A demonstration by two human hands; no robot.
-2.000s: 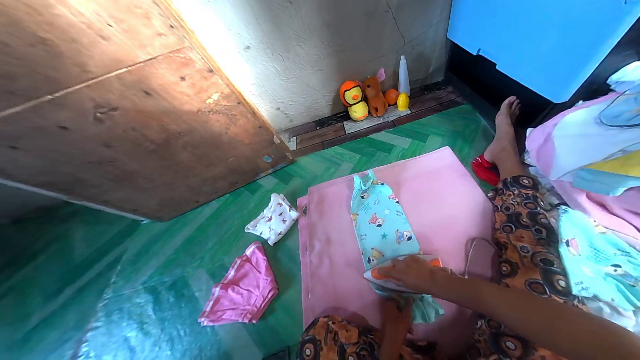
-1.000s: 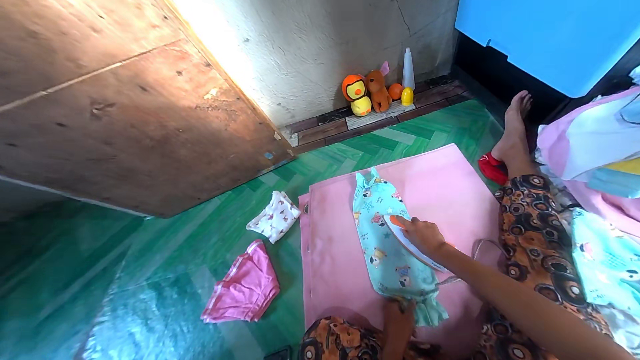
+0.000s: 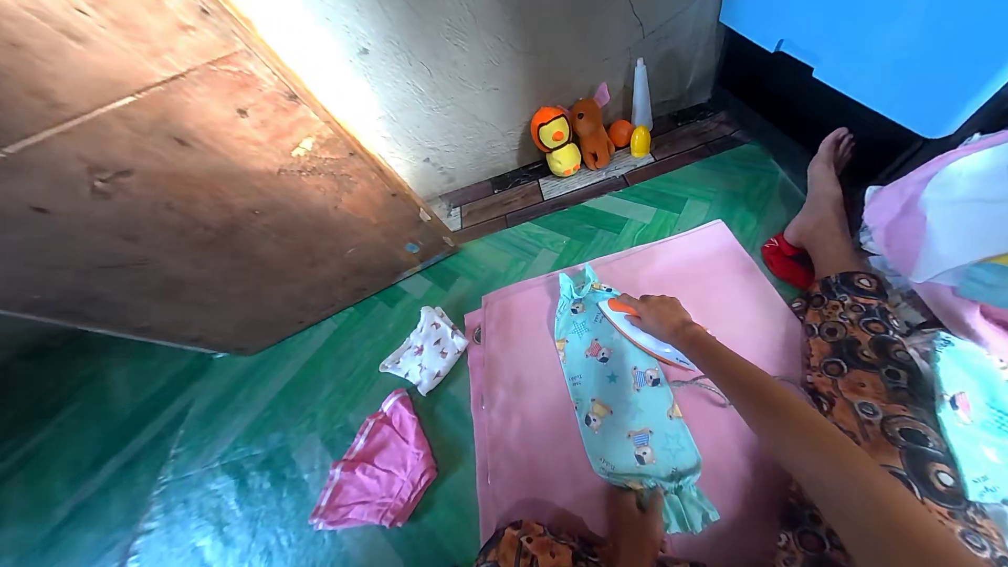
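Note:
My right hand (image 3: 660, 316) grips the handle of a white and orange clothes iron (image 3: 642, 339), which lies over the upper right side of a mint garment (image 3: 618, 386) with a bear print. The garment is spread lengthwise on a folded pink cloth (image 3: 524, 417), its ruffled end towards me. My left hand (image 3: 636, 504) is at the garment's lower edge, in shadow; its fingers are hard to make out. A cord (image 3: 705, 384) lies on the pink cloth beside the iron.
A folded white printed cloth (image 3: 429, 350) and pink underpants (image 3: 382, 465) lie on the green floor at left. Plush toys (image 3: 579, 138) and a white bottle (image 3: 641, 98) stand by the wall. A wooden panel (image 3: 197, 181) is at left; more clothes (image 3: 957, 213) are piled beyond my patterned-trousered leg.
The right hand has moved the iron from the garment's lower part up to its upper right side. My left hand stays near the ruffled end.

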